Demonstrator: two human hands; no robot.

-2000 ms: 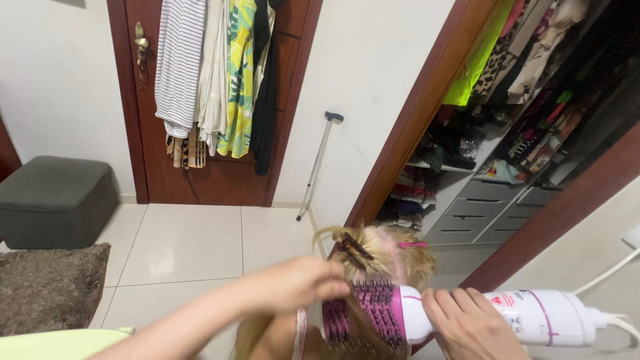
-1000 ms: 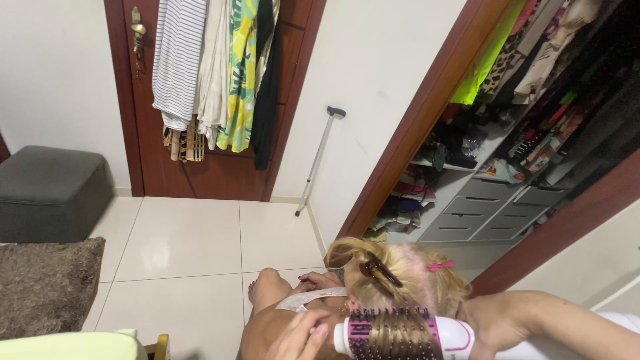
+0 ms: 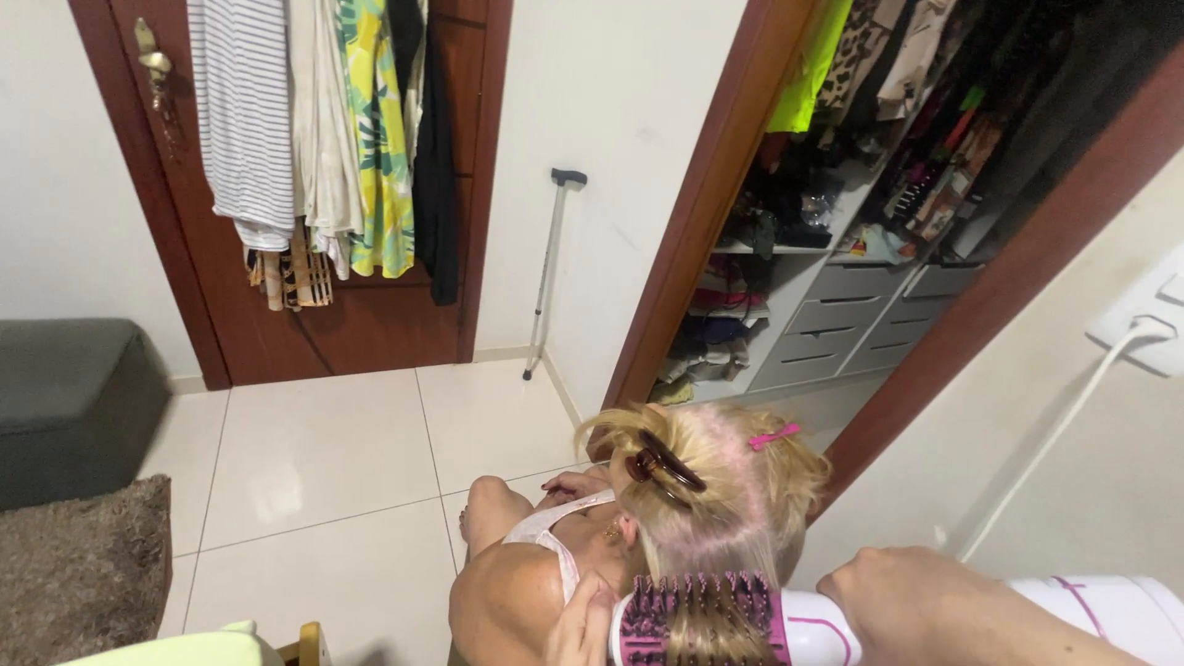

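Observation:
A white and pink hot-air brush lies across the lower part of a seated person's blond hair, with a lock spread over its bristles. My right hand is closed around the white handle. At the barrel's left tip is my left hand, its fingers bent against the end; the rest of it is cut off by the frame. A brown claw clip holds hair at the top of the person's head, and a pink clip sits at the right.
A white power cord runs to a wall socket at the right. Behind the person stand an open closet and a walking cane against the wall. Clothes hang on the door. A grey ottoman and shaggy rug are at left.
The brush was under a lifted lock beside the head two seconds ago; it now lies lower, behind the head. My left hand has let go of the hair and moved to the brush's tip.

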